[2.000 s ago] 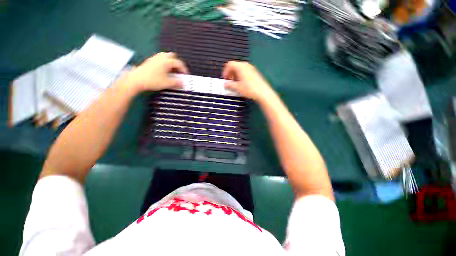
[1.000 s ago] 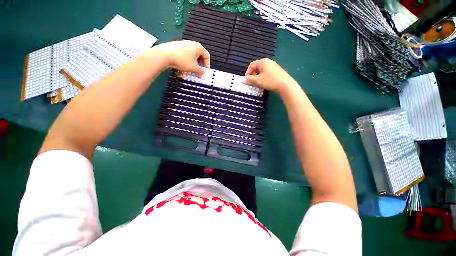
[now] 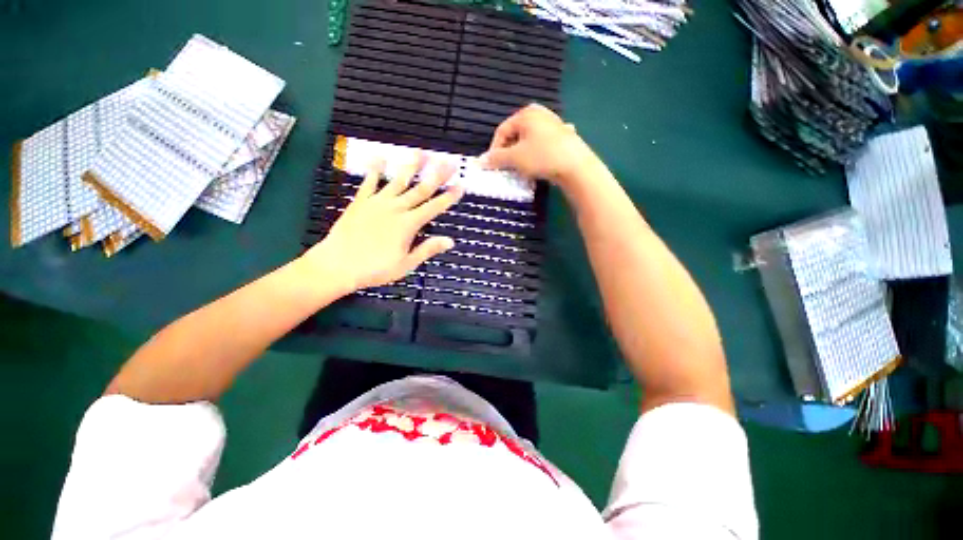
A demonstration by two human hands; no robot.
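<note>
A narrow white PCB panel (image 3: 359, 156) with an orange-brown left end lies across the middle of the black slotted tray (image 3: 401, 63). Thin PCB strips (image 3: 475, 253) sit in the tray slots on the near side of it. My left hand (image 3: 396, 224) lies flat with fingers spread, fingertips on the panel's left and middle part. My right hand (image 3: 533, 146) is at the panel's right part, fingers bent and pinched together at its far edge. What lies between those fingertips is hidden.
Loose panels (image 3: 185, 132) lie fanned at the left. Pale slivers (image 3: 623, 21) and a few green pieces (image 3: 336, 21) lie beyond the tray. A dark grey sheaf (image 3: 808, 100), stacked panels (image 3: 839, 306) and a loose panel (image 3: 898, 206) lie at the right. A red stool (image 3: 919, 438) stands below.
My left hand has gone from pinching the panel's far edge to lying flat over it, uncovering the orange-brown end. My right hand stays near the panel's right part. The view has shifted slightly.
</note>
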